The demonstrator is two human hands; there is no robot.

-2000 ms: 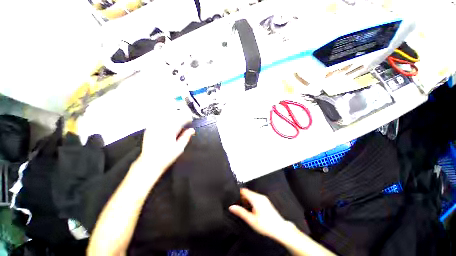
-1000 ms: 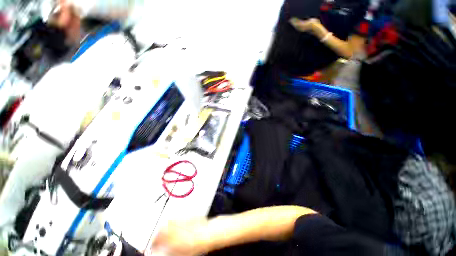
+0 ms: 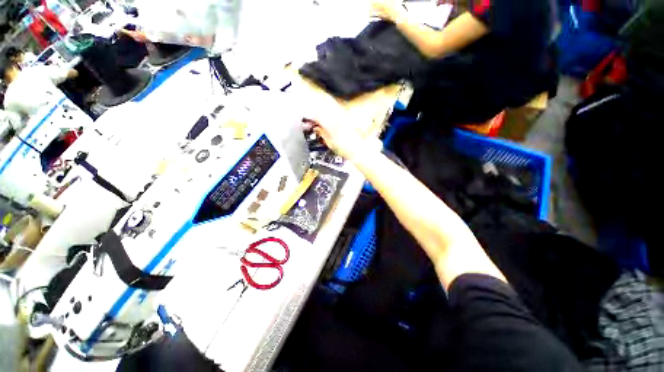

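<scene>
My right hand (image 3: 333, 138) reaches to the far end of the white machine table (image 3: 218, 290), beyond the control panel (image 3: 239, 176). Its fingers are bent over small dark and red things, partly hidden; whether it grips one is unclear. My left hand is out of the picture. Red-handled scissors (image 3: 265, 262) lie on the table beside the machine head. A tan strip (image 3: 299, 192) lies on a clear plastic bag (image 3: 317, 206). Black cloth (image 3: 171, 356) shows at the bottom edge by the needle end.
A black strap (image 3: 122, 261) hangs over the machine head. Blue crates (image 3: 547, 185) with black cloth stand right of the table. Plaid cloth (image 3: 635, 316) lies at the lower right. Another person's arm (image 3: 437, 40) and black cloth (image 3: 360, 64) are at the top.
The view has swung right. My right hand has moved from beside the scissors to the table's far end. My left hand, seen on the black cloth earlier, is out of view.
</scene>
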